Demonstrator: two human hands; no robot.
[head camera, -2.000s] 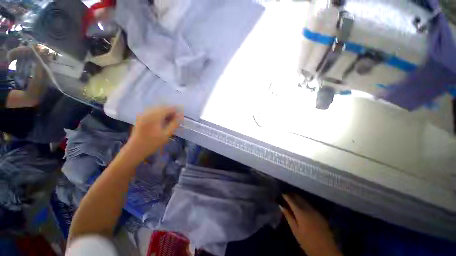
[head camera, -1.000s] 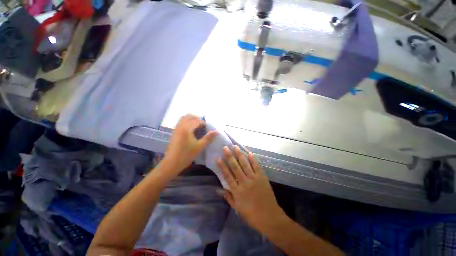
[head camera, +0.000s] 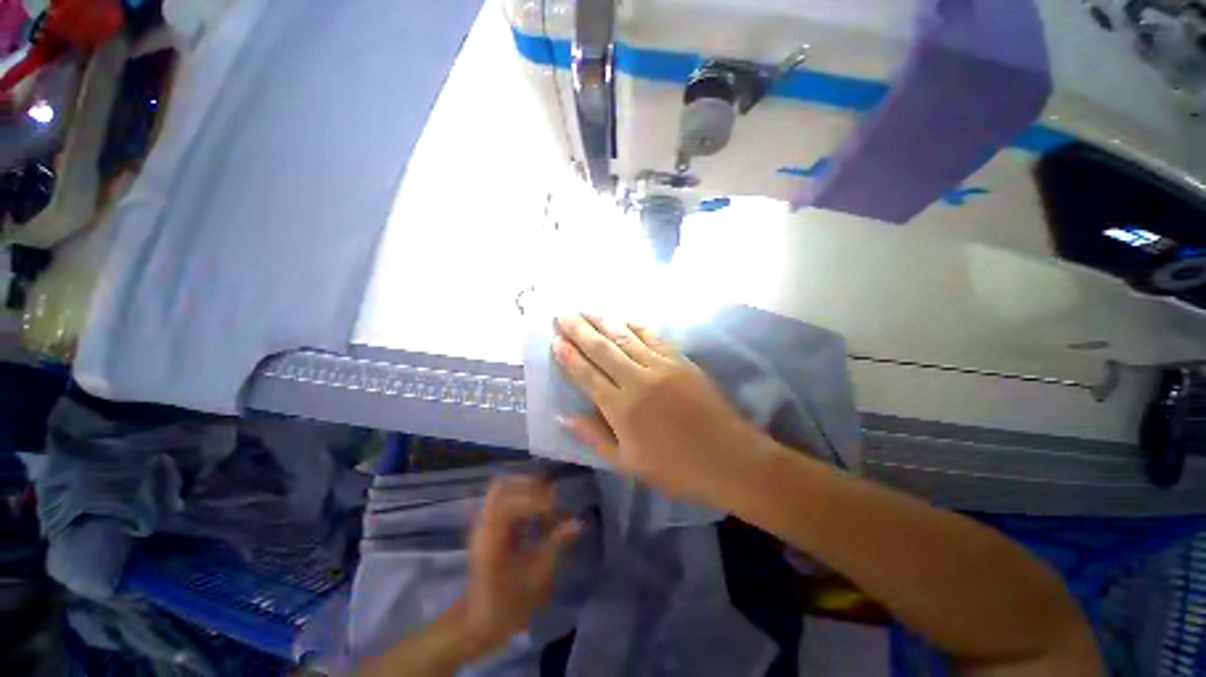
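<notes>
A light blue-grey garment panel (head camera: 794, 357) lies on the table below the needle area and hangs over the front edge. My right hand (head camera: 655, 403) lies flat on it, fingers spread towards the needle. My left hand (head camera: 519, 549) is blurred, below the table edge in front of the hanging cloth, thumb and fingertips near each other; whether it holds anything cannot be told. The sewing machine head (head camera: 820, 40) stands above, with a dark ribbed cylinder (head camera: 661, 228) in the bright glow. Glare hides the presser foot and needle.
More panels (head camera: 265, 199) are spread on the table at left. Cloth (head camera: 437, 582) is bunched below the edge. A blue basket (head camera: 238, 595) is at lower left. A purple strip (head camera: 932, 119) hangs over the machine. The control panel (head camera: 1124, 225) is at right.
My right hand has moved the panel up onto the table, towards the needle. My left hand has let go of the panel's edge and dropped below the table edge. The view has shifted closer.
</notes>
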